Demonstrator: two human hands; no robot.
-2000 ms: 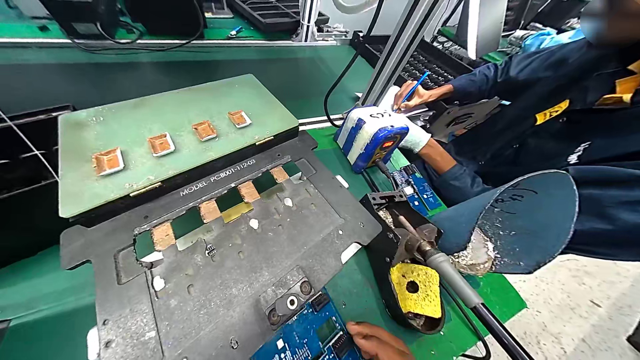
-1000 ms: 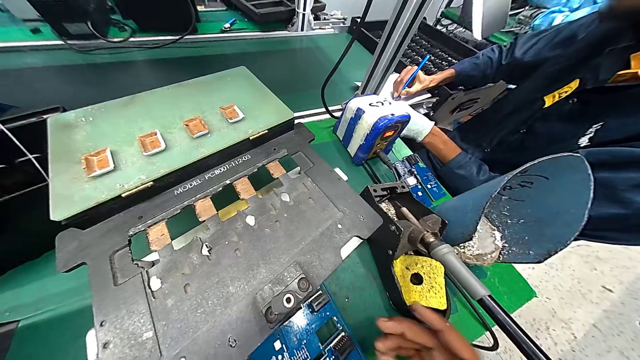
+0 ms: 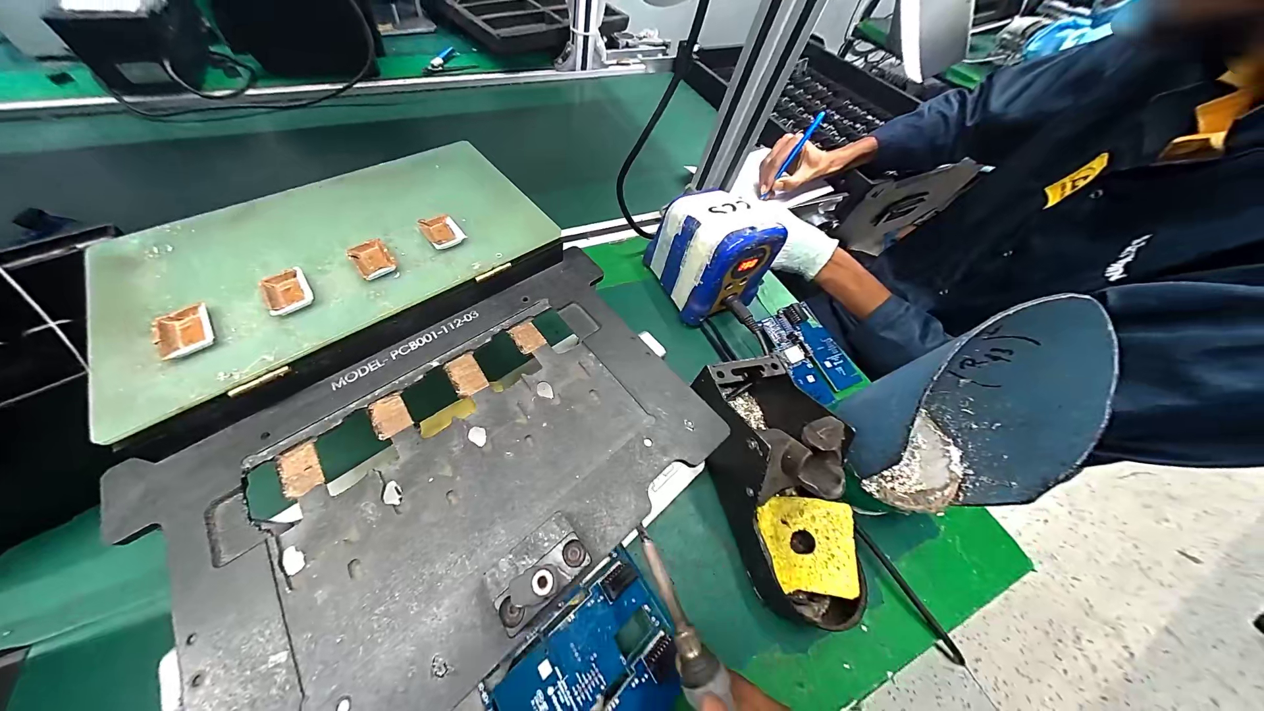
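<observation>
My right hand shows only in part at the bottom edge, closed on the handle of a soldering iron. The iron's tip points up and left, by the edge of a black fixture plate. Beneath and left of the iron lies a blue circuit board, partly cut off by the frame. My left hand is out of view. To the right stands the iron holder with a yellow sponge in its tray; no iron sits in it.
A blue and white soldering station stands behind the holder, near more circuit boards. A green hinged lid carries several small copper-coloured pads. A curved dark sheet holds solder debris. A co-worker's gloved hand and pen hand are beyond.
My right hand has taken the soldering iron out of its holder, where the earlier frames show it, and moved it left over the blue board.
</observation>
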